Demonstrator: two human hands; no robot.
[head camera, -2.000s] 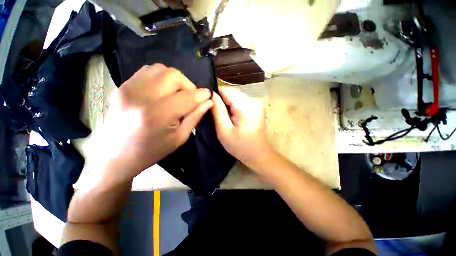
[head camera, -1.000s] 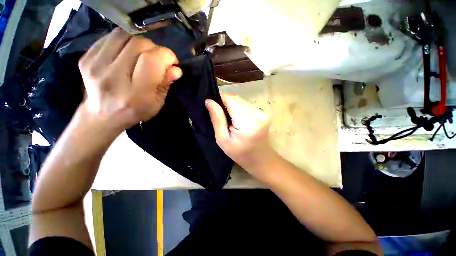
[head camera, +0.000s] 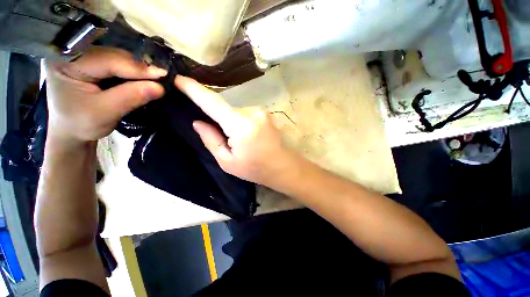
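A black fabric bag piece (head camera: 186, 165) lies below the sewing machine head (head camera: 186, 26), with its rounded end towards the table's front edge. My left hand (head camera: 101, 96) pinches the fabric between thumb and fingertips just left of the presser foot (head camera: 152, 57). My right hand (head camera: 247, 139) holds the black fabric edge from the right, index finger stretched to the seam near the foot, thumb on top of the fabric. The needle point cannot be made out.
The cream worktable (head camera: 331, 127) lies around the work. Red-and-black snips (head camera: 501, 43) and dark cords (head camera: 450, 116) are on the machine at right. More black pieces (head camera: 20, 148) are heaped at far left. A blue item (head camera: 494, 267) is at lower right.
The view has shifted, so the machine appears further left. My left hand has moved to the fabric beside the foot. My right index finger is now stretched towards the foot.
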